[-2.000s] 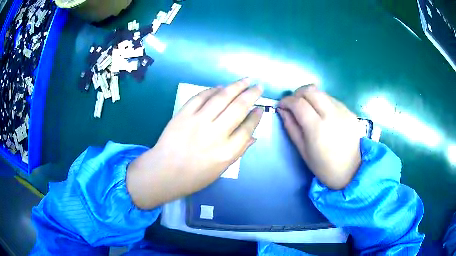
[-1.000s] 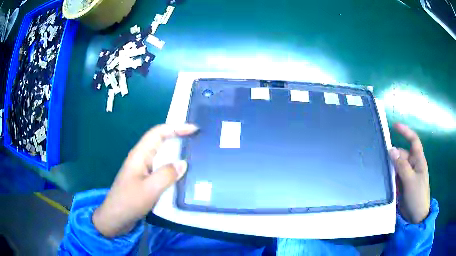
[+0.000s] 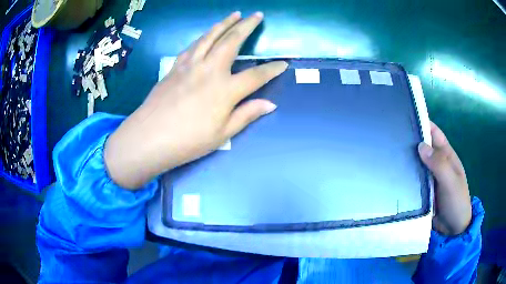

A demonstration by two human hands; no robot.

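Observation:
A dark grey-blue panel with a thin black rim lies on a white sheet. White patches show along its top edge, and a small white square at its lower left. My left hand lies over the panel's upper left with fingers spread and hides that part; it grips nothing visible. My right hand holds the right edge of the panel and sheet, thumb on the rim, its other fingers partly hidden.
A loose pile of black and cream parts lies at the upper left. A round yellowish tub is behind it. A bright-blue bin of mixed pieces stands at the far left.
My left hand has moved from the panel's left edge to over its top left. My right hand has closed on the right edge. Panel and sheet appear shifted a little left and up in view.

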